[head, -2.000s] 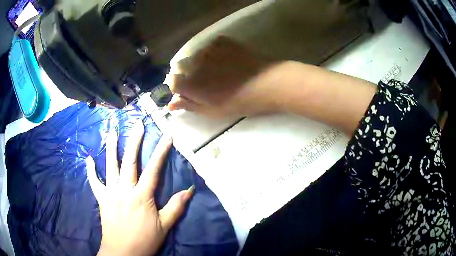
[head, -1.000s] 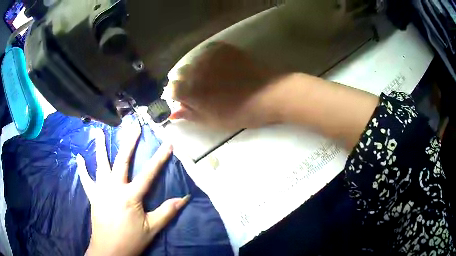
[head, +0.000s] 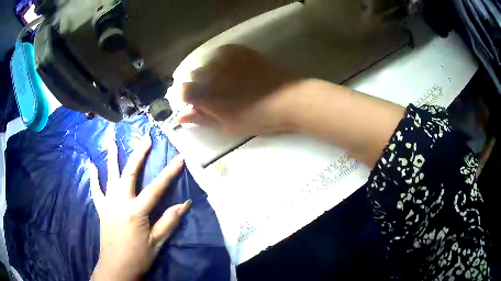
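A navy, crinkly fabric panel (head: 44,192) lies under the sewing machine head (head: 82,60), glaring bright blue near the presser foot and needle area (head: 129,107). My left hand (head: 129,203) lies flat on the panel with its fingers spread towards the needle. My right hand (head: 230,90) is just right of the head, beside the dark knurled knob (head: 160,109), its fingers bent and blurred. Whether it holds anything cannot be told. A pale strip (head: 233,255) shows along the panel's right edge.
The white tabletop (head: 285,186) with faint ruler print extends to the right, with a dark seam line at the machine bed. A turquoise oval object (head: 28,88) stands left of the head. A lit phone (head: 26,12) is at upper left. Dark cloth (head: 324,241) lies along the near edge.
The camera view has shifted slightly. My left hand stays spread on the panel, its thumb now nearer its fingers. My right hand stays beside the head, still blurred.
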